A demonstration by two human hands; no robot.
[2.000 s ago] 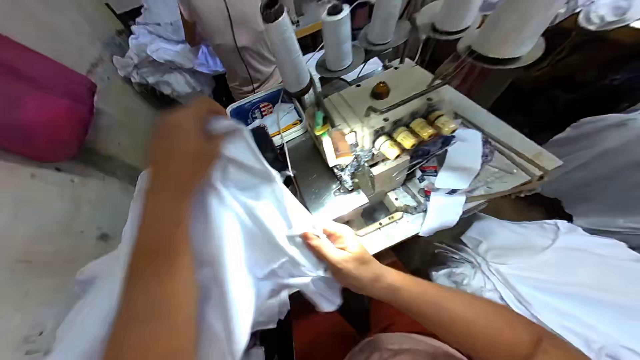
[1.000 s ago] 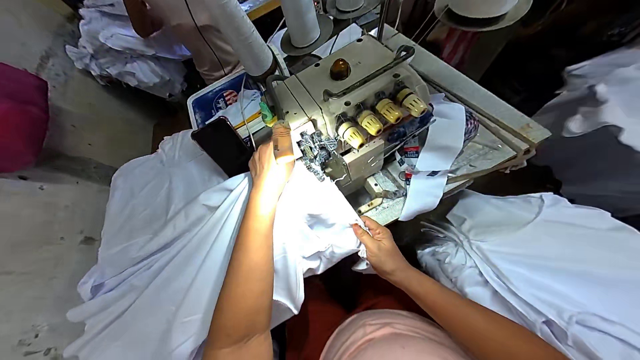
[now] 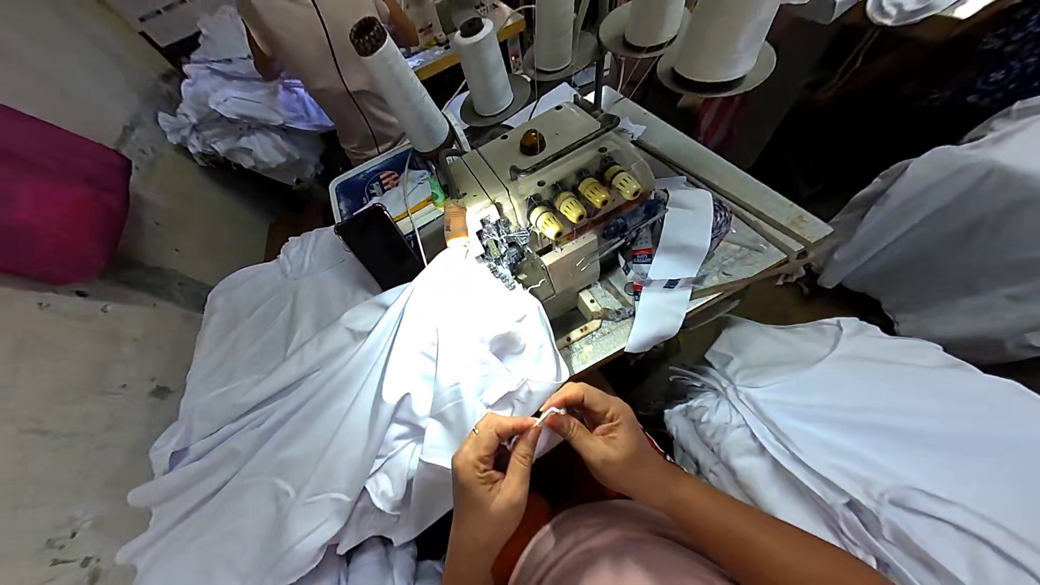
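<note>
A white fabric garment (image 3: 439,349) lies over the front of an overlock sewing machine (image 3: 561,162) and hangs down to the left. Below the machine's lit needle area, my left hand (image 3: 496,471) pinches the edge of this cloth between thumb and finger. Close beside it, my right hand (image 3: 605,435) pinches the same edge, the fingertips of both almost touching. Yellow tension dials (image 3: 581,201) line the machine's front. White thread cones (image 3: 487,69) stand behind it. A dark smartphone (image 3: 379,246) rests against the cloth at the machine's left.
White garments (image 3: 877,431) are piled at the right, with greyish cloth (image 3: 951,236) beyond. A white strip (image 3: 673,268) hangs over the machine table's edge (image 3: 800,231). A blue-rimmed tray (image 3: 345,191) sits behind the phone. Another person (image 3: 325,73) is at the back left, near a cloth heap (image 3: 244,106).
My left hand has come away from the machine's needle area, down and toward my body, and now meets my right hand at the cloth edge. The cloth remains on the machine.
</note>
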